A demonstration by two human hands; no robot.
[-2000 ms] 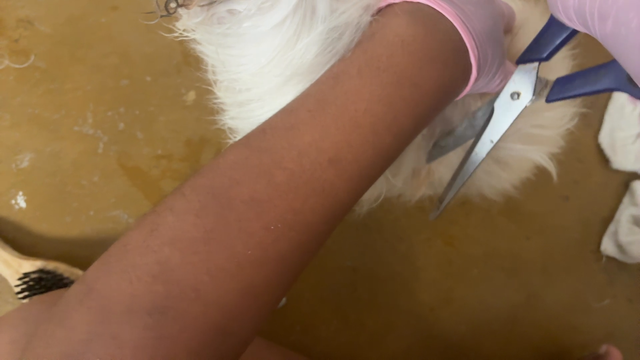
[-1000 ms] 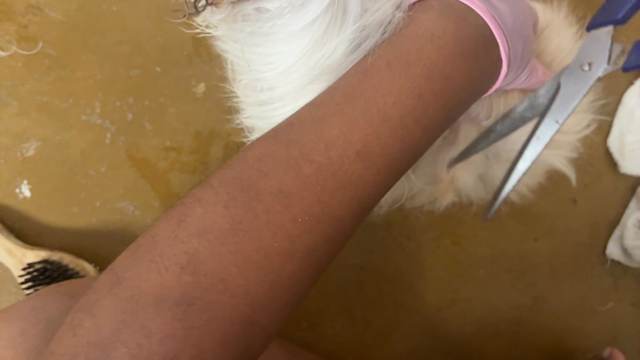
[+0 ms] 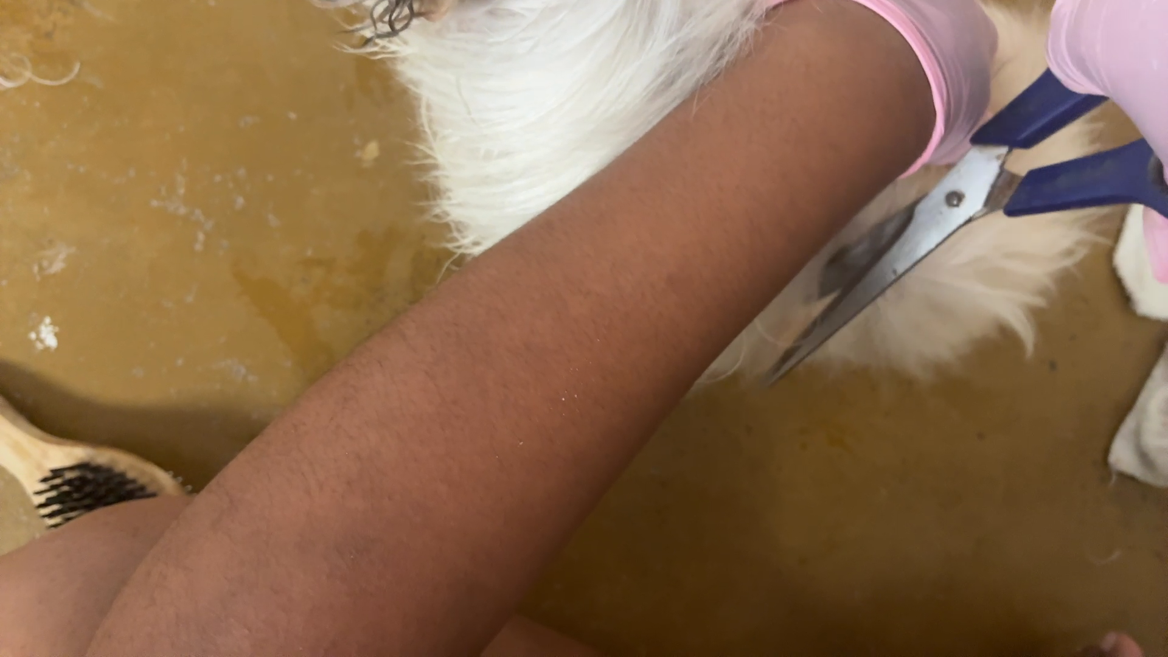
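A long-haired white animal (image 3: 547, 119) lies on the floor at the top, its cream-coloured fur (image 3: 958, 310) spreading out below my wrist. My left hand (image 3: 954, 73), in a pink glove, rests at that fur; its fingers are hidden, so its hold cannot be told. At the right edge my right hand (image 3: 1118, 64), also gloved in pink, grips blue-handled scissors (image 3: 954, 198). Their metal blades point down and left over the cream fur, nearly together, the tips just past its lower edge. My left forearm covers part of the animal.
A wooden brush with black bristles (image 3: 91, 484) lies at the lower left, partly behind my bare skin. White cloth-like pieces (image 3: 1141, 429) are at the right edge. The brown floor (image 3: 228, 228) has white specks and a few loose hairs.
The scissors, spread wide one second ago, now have their blades much nearer each other and sit lower and further left. My right hand has come back into view. My left forearm has barely moved.
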